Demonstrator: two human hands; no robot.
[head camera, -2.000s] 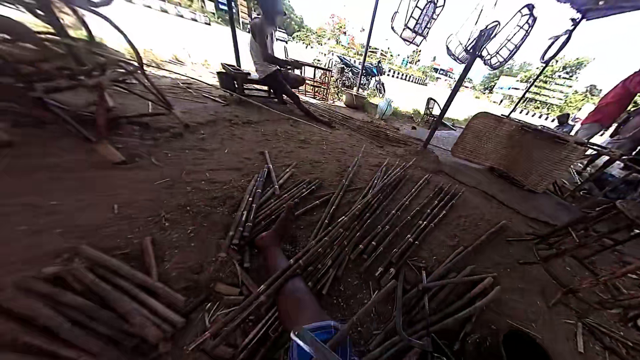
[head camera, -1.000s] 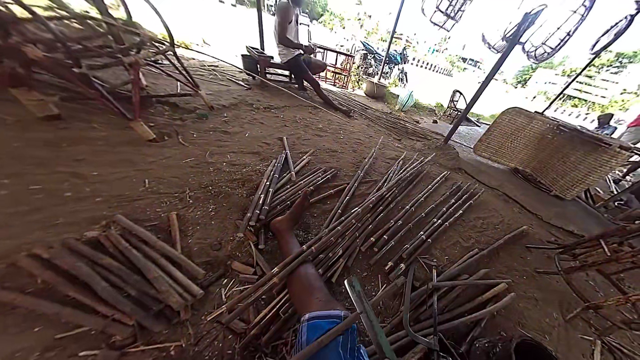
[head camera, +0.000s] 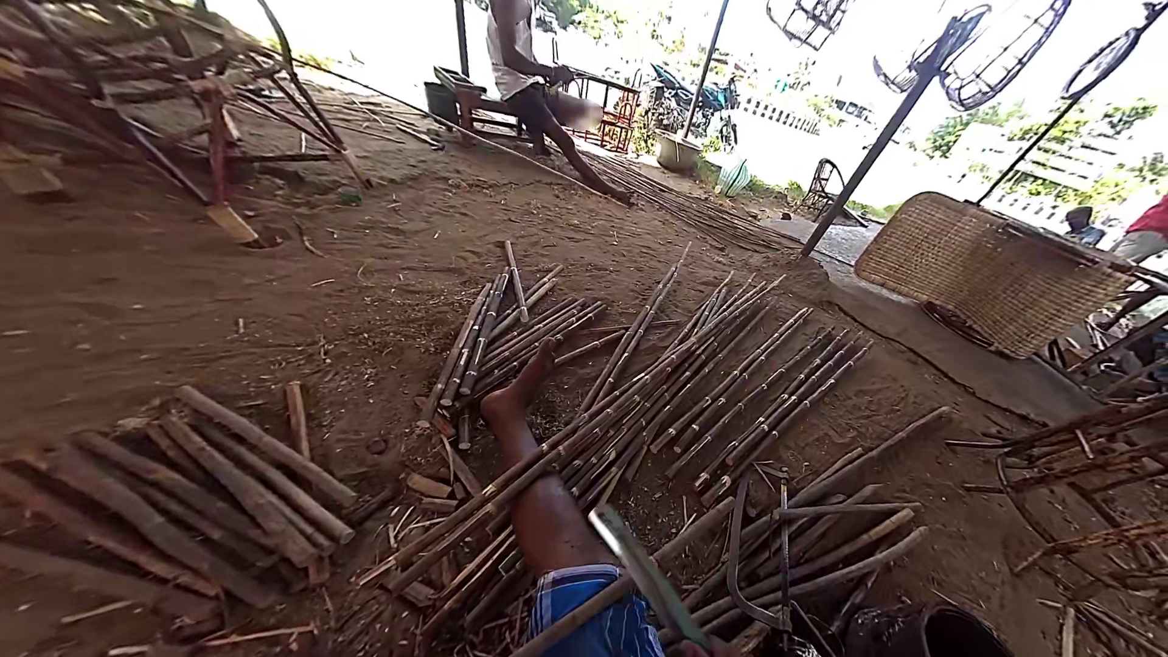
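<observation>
A sliver of my right hand (head camera: 710, 647) shows at the bottom edge, closed around the lower end of a broad metal blade (head camera: 646, 568), probably a large knife. My left hand is out of view. Beside the blade, a wooden stick (head camera: 598, 610) slants over the blue shorts on my leg. Thin canes with pale bands (head camera: 639, 392) lie across and beyond my bare leg (head camera: 547, 516). To the right, a metal bow-saw frame (head camera: 737, 557) rests among thicker sticks (head camera: 849, 547).
Thick cut sticks (head camera: 246, 484) are piled at left. Cane frames (head camera: 219, 155) stand at upper left, others (head camera: 1086, 493) at right. A woven panel (head camera: 995, 274) leans by a slanted pole (head camera: 867, 155). Another person (head camera: 525, 73) sits far ahead near long canes on the ground.
The view has shifted left since the earliest frame. The blade stands out more plainly beside my leg, and the other person's arms have changed position.
</observation>
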